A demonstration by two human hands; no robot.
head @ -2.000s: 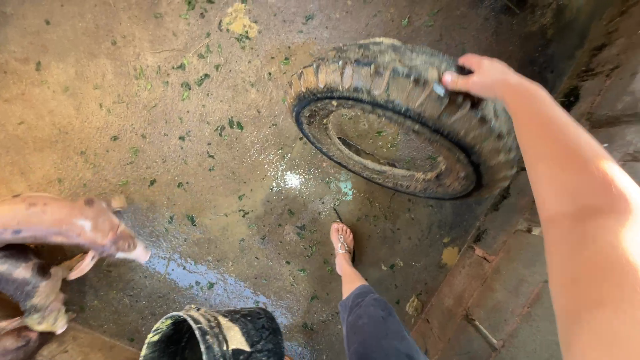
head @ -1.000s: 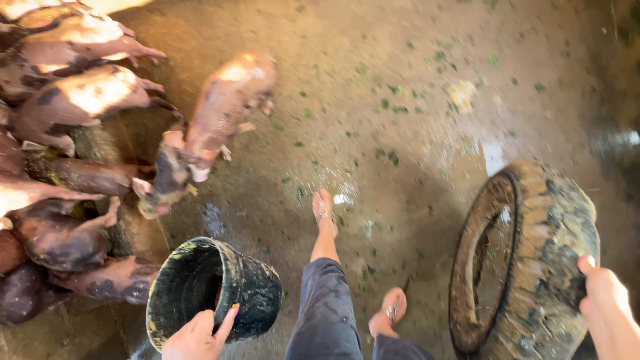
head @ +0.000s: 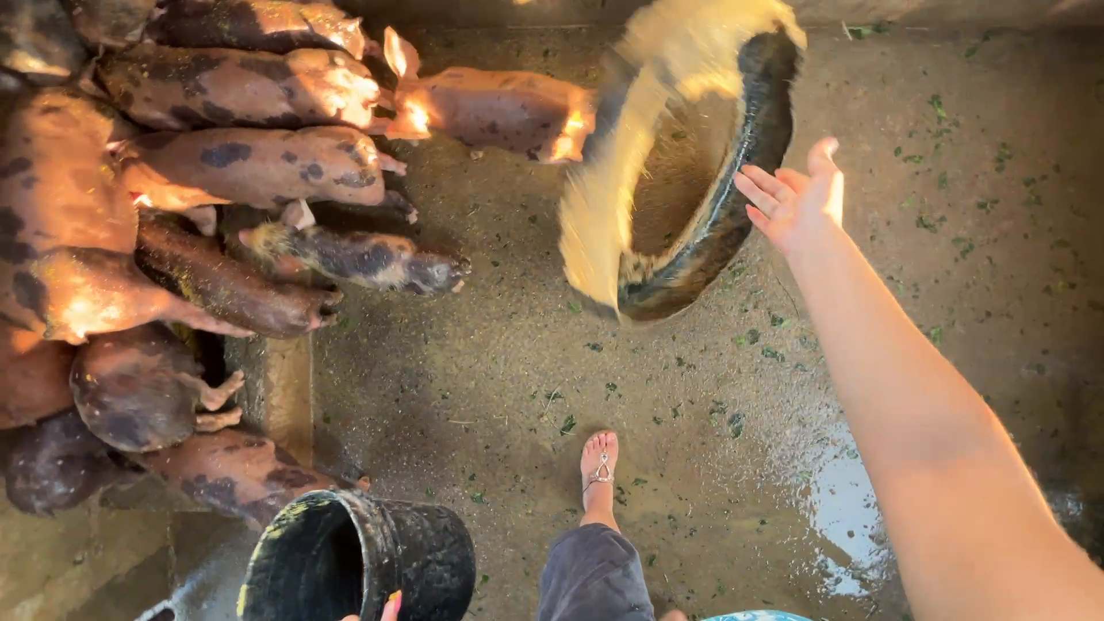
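A muddy rubber tyre [head: 604,198], blurred by motion, stands tilted on the wet floor at the upper centre. Just to its right is my right hand [head: 798,194], fingers spread, with nothing held; whether the fingertips graze the tyre cannot be told. At the bottom left, a dirty black bucket [head: 427,552] lies tipped with its mouth to the left. Only fingertips of my left hand [head: 384,606] show, at the bucket's rim; the rest is below the frame.
Several spotted pigs [head: 250,164] crowd the left side along a low concrete ledge [head: 289,388]. One pig [head: 504,108] stands right by the tyre. Leaf scraps and a puddle [head: 845,509] mark the concrete floor. A wall runs along the top. My sandalled foot [head: 599,461] is at lower centre.
My right hand was on the tyre's tread and has let go of it. The tyre has moved away from me, towards the pigs. The view has shifted considerably.
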